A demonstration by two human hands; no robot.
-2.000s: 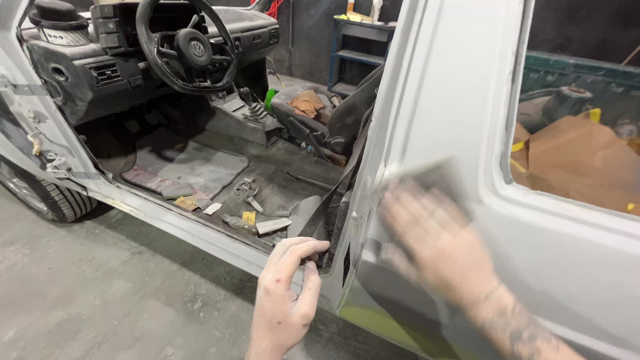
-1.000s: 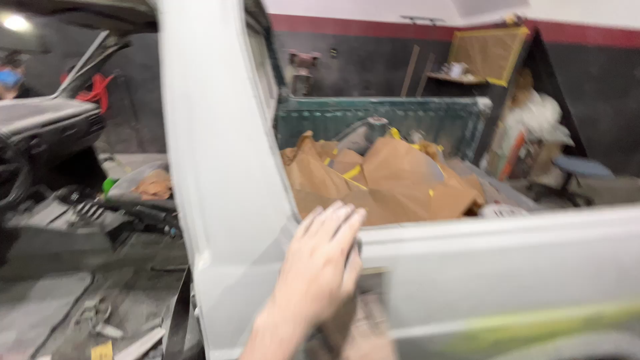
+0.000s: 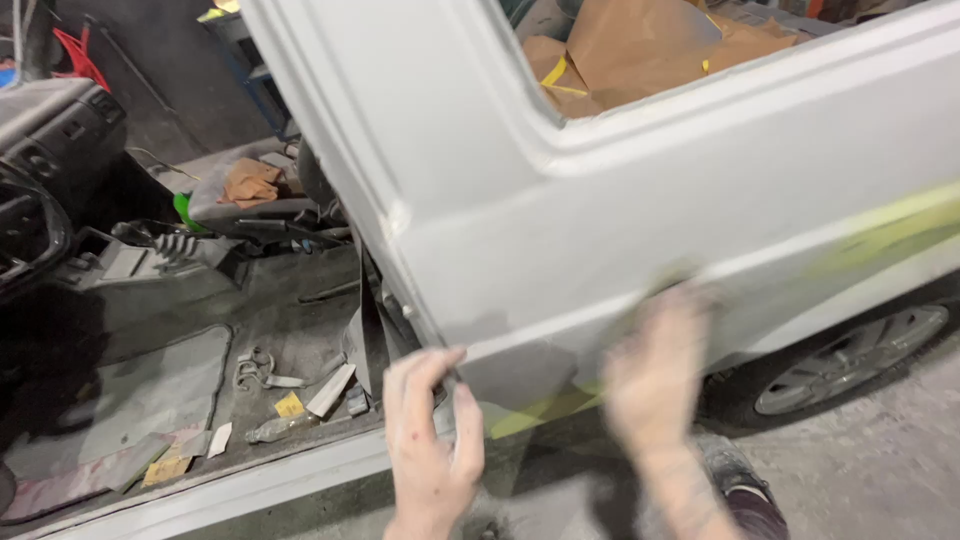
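My right hand (image 3: 660,367) is blurred against the lower grey rear side panel (image 3: 555,255) of a car body. A flat, dark sanding pad or sheet (image 3: 671,281) shows partly beyond its fingertips; the rest is hidden under the hand. To its left, my left hand (image 3: 435,435) has bent fingers at the rear edge of the door opening, just above the sill (image 3: 300,480), with nothing seen in it. Yellow-green patches (image 3: 900,225) mark the panel on both sides of my right hand.
Inside the doorless opening lie a floor mat (image 3: 165,397), a clear bottle (image 3: 277,429), paper scraps and a metal part (image 3: 255,369). Brown masking paper (image 3: 637,52) fills the window opening. A rear wheel (image 3: 847,367) and a shoe (image 3: 731,465) are at the lower right.
My right hand, on the upper panel beside the door pillar two seconds ago, is now lower on the panel, nearer the rear wheel. The view has swung right and then down.
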